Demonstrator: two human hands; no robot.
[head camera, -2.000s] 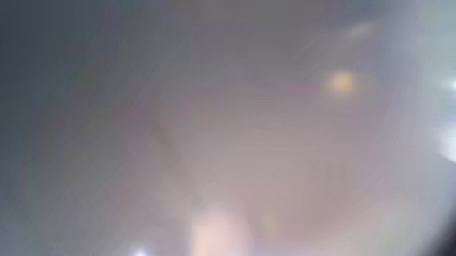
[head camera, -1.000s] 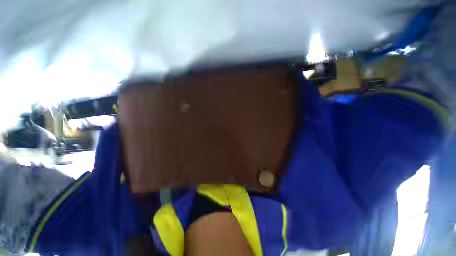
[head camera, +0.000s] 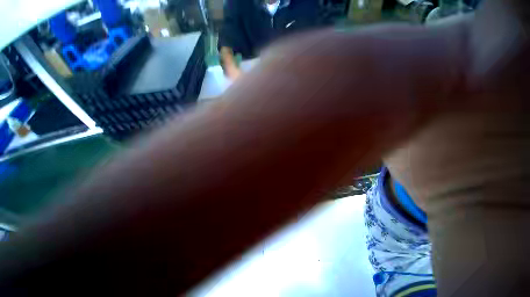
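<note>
My right hand (head camera: 348, 110) is very close to the camera and blurred. A large finger crosses the view from upper right to lower left, and the palm and wrist side fill the right. A blue band (head camera: 408, 203) and a white patterned sleeve (head camera: 392, 243) show beside it. I cannot tell whether the hand holds anything. Below the finger is a white tabletop (head camera: 302, 252), partly hidden by the hand. My left hand is not in view.
A green belt surface (head camera: 52, 174) lies at left, partly covered by the finger. Beyond it stands a stack of black gridded trays (head camera: 139, 107). A person in dark clothing (head camera: 247, 26) is opposite, with a hand over a white surface. Blue stools (head camera: 93, 52) are at the back left.
The blurred close-up, then the blue clothing with yellow trim and a brown panel, have gone from view. The workplace now shows behind my right hand, which is across the camera.
</note>
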